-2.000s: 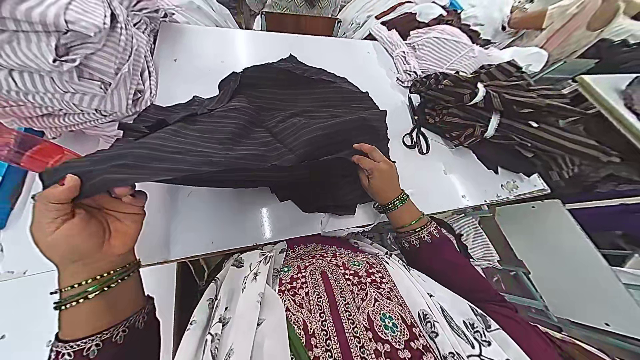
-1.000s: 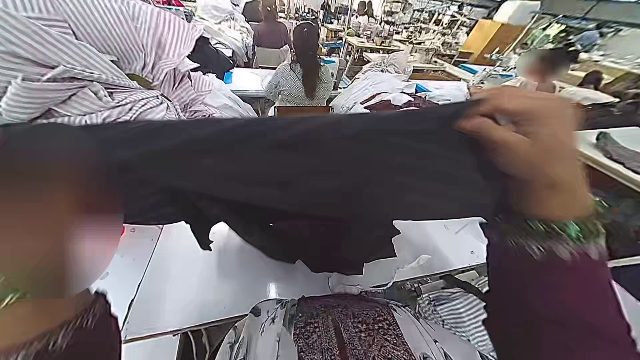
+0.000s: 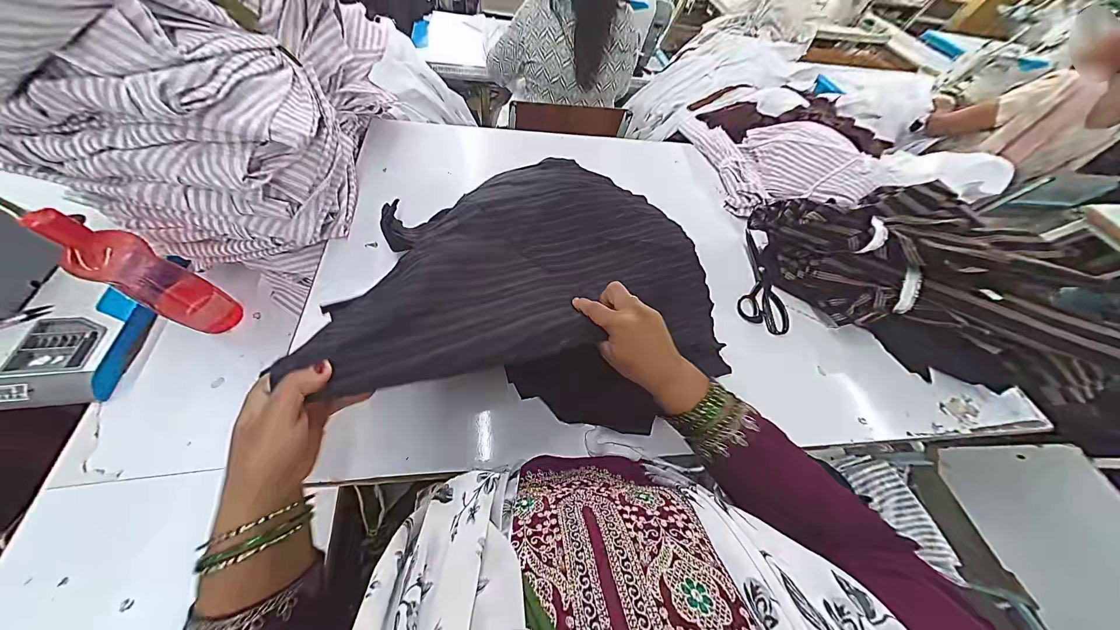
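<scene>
A dark pinstriped fabric piece [image 3: 525, 254] lies partly spread over the white table [image 3: 420, 162]. My left hand [image 3: 289, 420] pinches its lower left corner between thumb and fingers, lifted a little toward me. Near the fabric's lower right part, my right hand [image 3: 634, 341] grips an edge, with the index finger pointing left; part of the cloth hangs flat beneath it. Black-handled scissors [image 3: 764, 302] rest to the right of the fabric, partly against a tied bundle of dark striped cloth [image 3: 962, 254].
A heap of striped light fabric [image 3: 201, 122] fills the upper left, beside a red plastic bottle [image 3: 140, 271] and part of a machine [image 3: 57, 350]. More cloth [image 3: 805, 157] lies at the back right. A seated person [image 3: 564, 52] is beyond the table; another is at far right.
One second ago both hands held the dark fabric raised and stretched before me; now they are lower, with the cloth mostly down on the table. The view has tilted down.
</scene>
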